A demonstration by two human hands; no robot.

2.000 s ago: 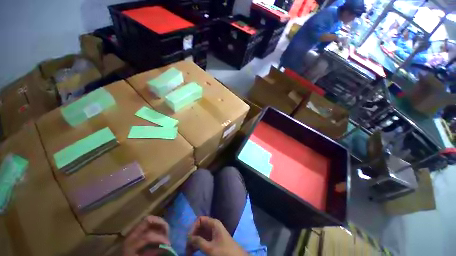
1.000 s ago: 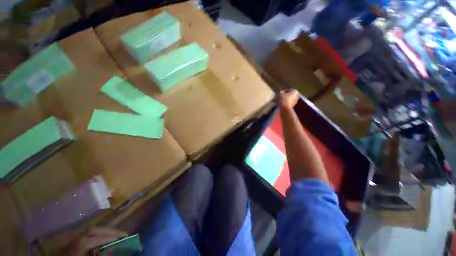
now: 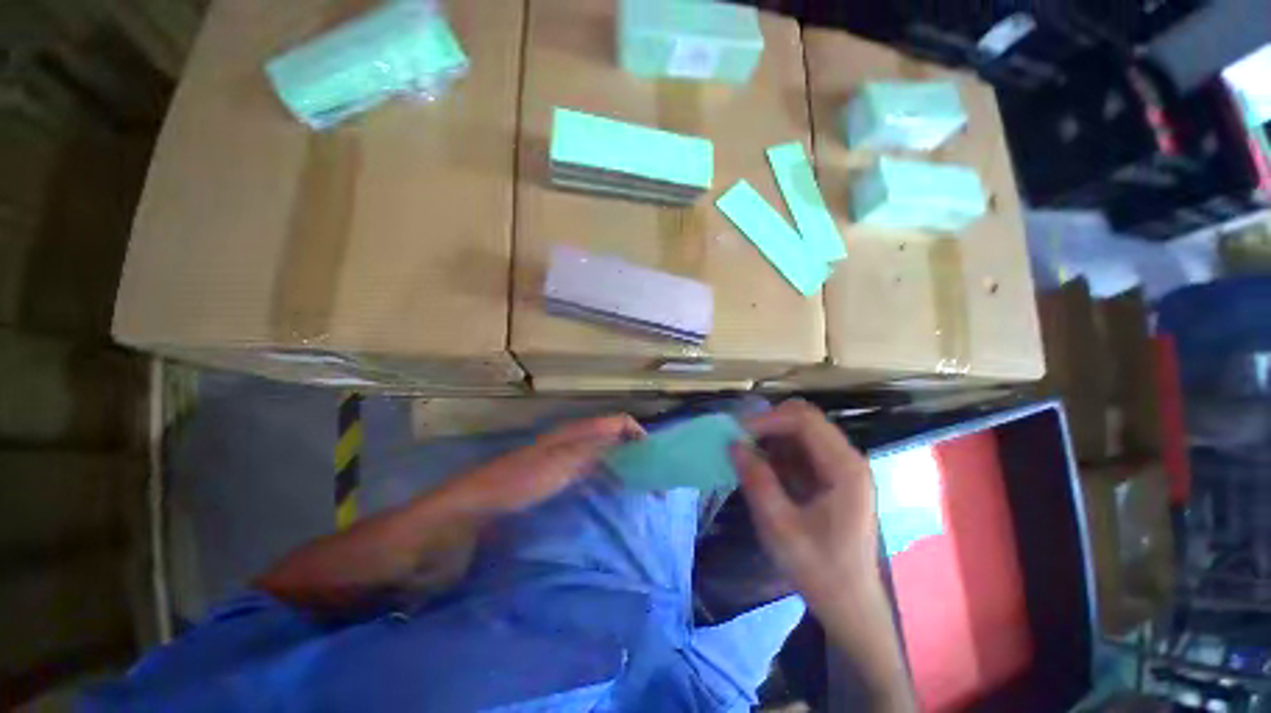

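A green strip [image 3: 679, 457] is held over my lap between both hands, a little blurred. My left hand [image 3: 579, 453] holds its left end. My right hand [image 3: 802, 474] pinches its right end. On the cartons in front lie a green-topped stack [image 3: 632, 151], a grey-purple plate stack [image 3: 627, 295] nearer me, and two loose green strips [image 3: 775, 237] [image 3: 806, 202] that meet in a V.
Wrapped green bundles stand at the back left [image 3: 370, 63], back middle [image 3: 689, 39] and right [image 3: 917, 194] of the cartons [image 3: 404, 237]. A black crate [image 3: 1052, 515] with a red liner [image 3: 962, 571] and pale green pieces is right of my knees. Yellow-black tape [image 3: 349, 460] marks the floor.
The view has turned and shifted left. My right hand has left the crate's far rim and is back over my lap, on the green strip with my left hand.
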